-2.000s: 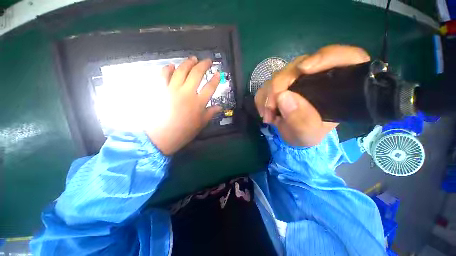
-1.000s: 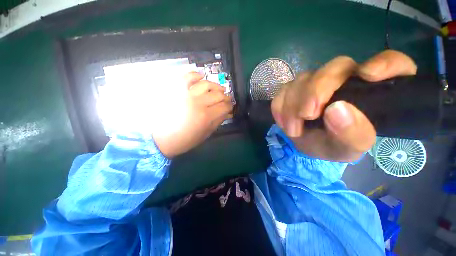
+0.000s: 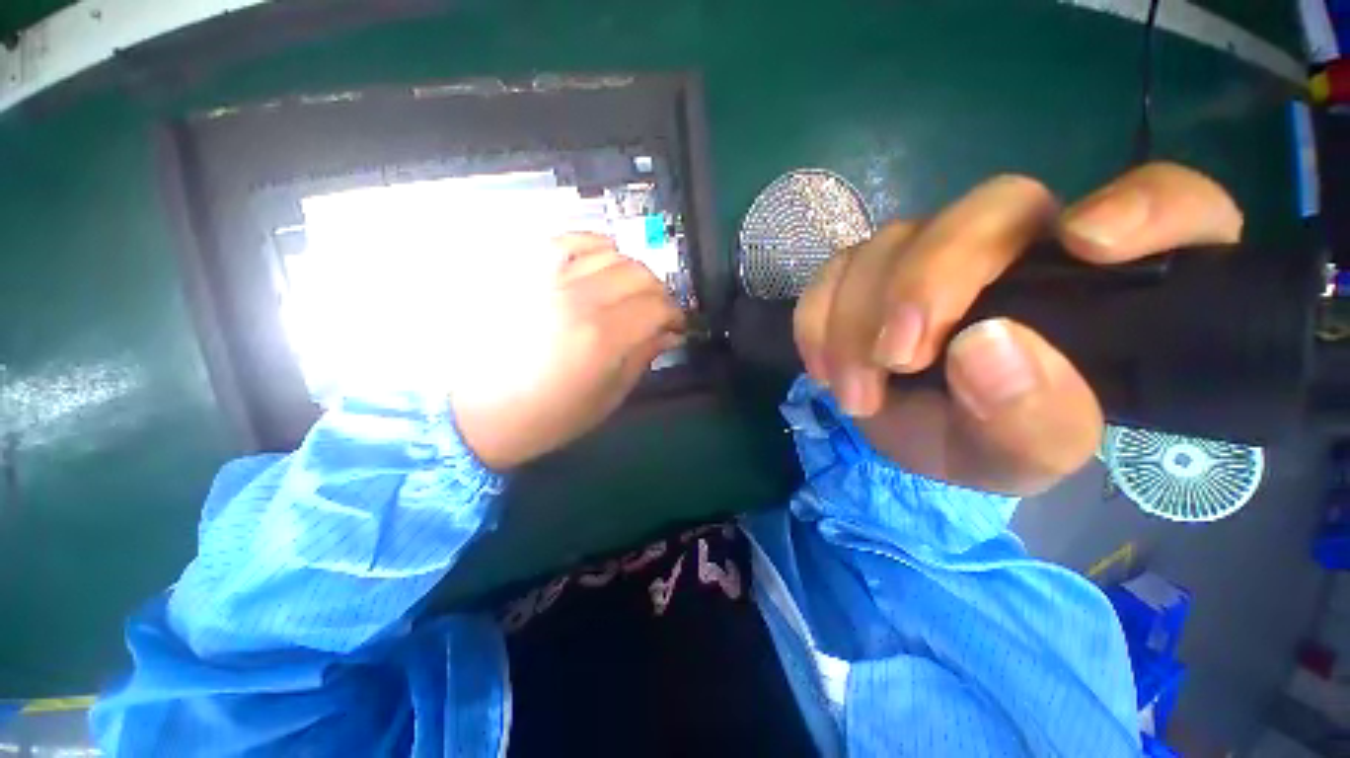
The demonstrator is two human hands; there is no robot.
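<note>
The black tray (image 3: 222, 148) lies on the green bench with a flat device (image 3: 430, 267) in it, mostly washed out by white glare. Green and white parts show at the device's right end. My left hand (image 3: 570, 348) rests on the device, fingertips bent together at that end; whether they pinch anything is hidden. My right hand (image 3: 948, 333) is wrapped around the thick black electric screwdriver (image 3: 1184, 326), which lies sideways. Its dark front reaches left to the tray's right edge; its tip is too dark to make out. A round silver screw dish (image 3: 803, 230) sits behind my right hand.
A pale green fan (image 3: 1187, 477) is at the right, partly behind the screwdriver. A black cable (image 3: 1147, 89) runs up at the upper right. Blue boxes (image 3: 1147, 622) stand on the floor at the lower right. A white edge strip (image 3: 104, 48) borders the bench's far side.
Since two seconds ago, my left fingers have drawn in from spread to bent. My right hand and the screwdriver have shifted right and look larger, uncovering the dish. Little differs from one second ago.
</note>
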